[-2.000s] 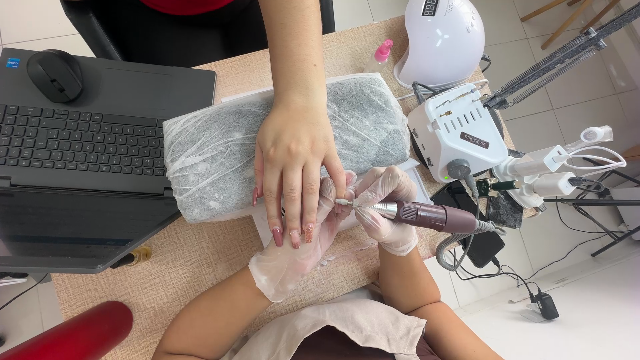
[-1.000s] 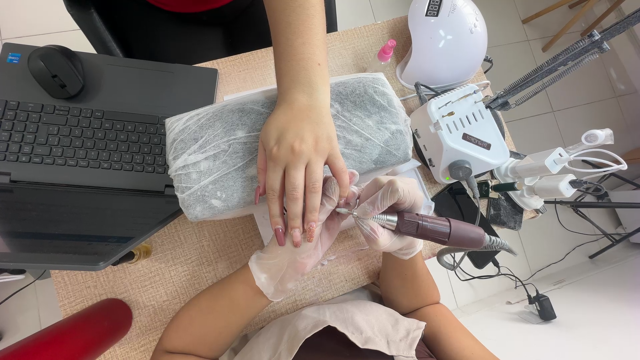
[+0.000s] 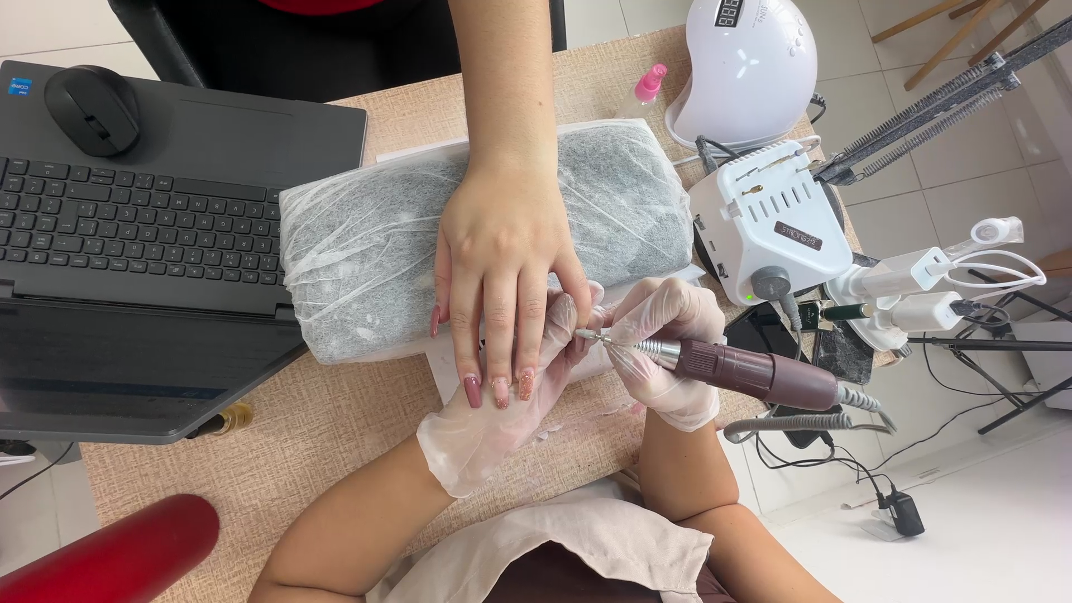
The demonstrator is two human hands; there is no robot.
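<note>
My right hand (image 3: 668,352), in a clear glove, grips an electric nail drill (image 3: 758,371). Its bit (image 3: 589,334) is at the thumb nail of another person's hand (image 3: 507,243). My left hand (image 3: 523,398), gloved too, lies partly under that hand and holds its thumb between the fingers. The person's wrist rests on a cushion (image 3: 368,251) wrapped in thin white cover. Four-finger side nails are long, some pink and some glittery. Whether the bit touches the nail is too small to tell.
A laptop (image 3: 159,218) with a mouse (image 3: 92,109) stands at left. At right are a white nail lamp (image 3: 745,71), the drill's control unit (image 3: 770,222), a pink-topped bottle (image 3: 645,88), and a phone (image 3: 760,329). A coiled cord (image 3: 787,425) hangs from the drill.
My right hand has tilted the drill slightly, its rear end now a little lower. My left hand and the other person's hand have stayed nearly in place.
</note>
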